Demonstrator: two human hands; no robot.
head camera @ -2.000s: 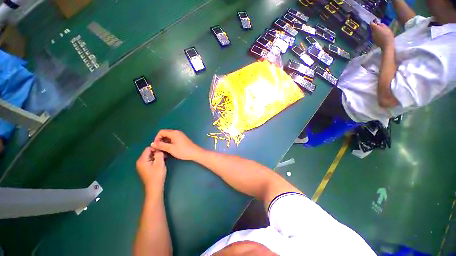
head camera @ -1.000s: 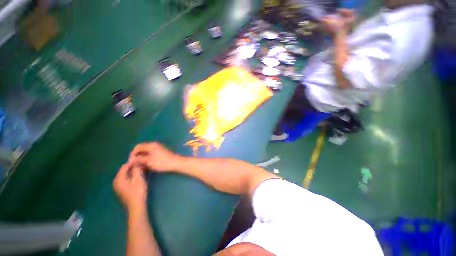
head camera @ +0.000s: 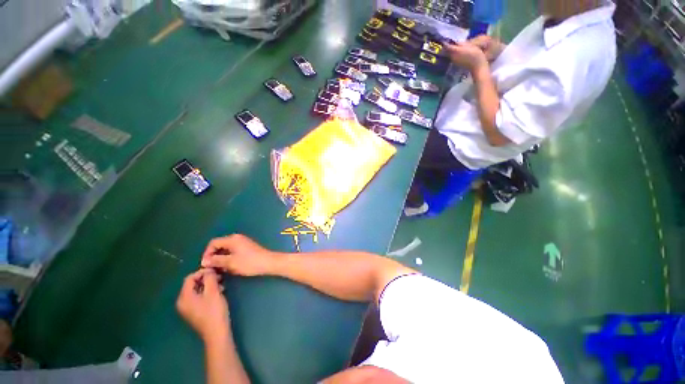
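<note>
My left hand (head camera: pixel 203 304) and my right hand (head camera: pixel 236 256) meet over the bench, left of the bag's spilled pieces. Both have their fingers closed around a small dark item, mostly hidden by the fingers; it may be a phone. A yellow-orange bag (head camera: pixel 338 165) lies on the bench, its open end spilling thin orange parts (head camera: pixel 300 229). Four phones lie spaced in a row: the nearest phone (head camera: pixel 191 177), a second phone (head camera: pixel 252 124), a third phone (head camera: pixel 279 89) and the farthest phone (head camera: pixel 304 66).
Grouped phones (head camera: pixel 383 118) lie behind the bag, with dark items with yellow parts (head camera: pixel 398 37) beyond. A person in a white shirt (head camera: pixel 526 90) stands at the right bench edge. A grey bracket (head camera: pixel 129 361) is at lower left. Pale strips (head camera: pixel 79 163) lie on the far side. A blue stool (head camera: pixel 635 346) is at right.
The view has shifted, so the bag and phones appear farther left and lower. My hands stay together at the dark item. The other person's hands now hold a dark item.
</note>
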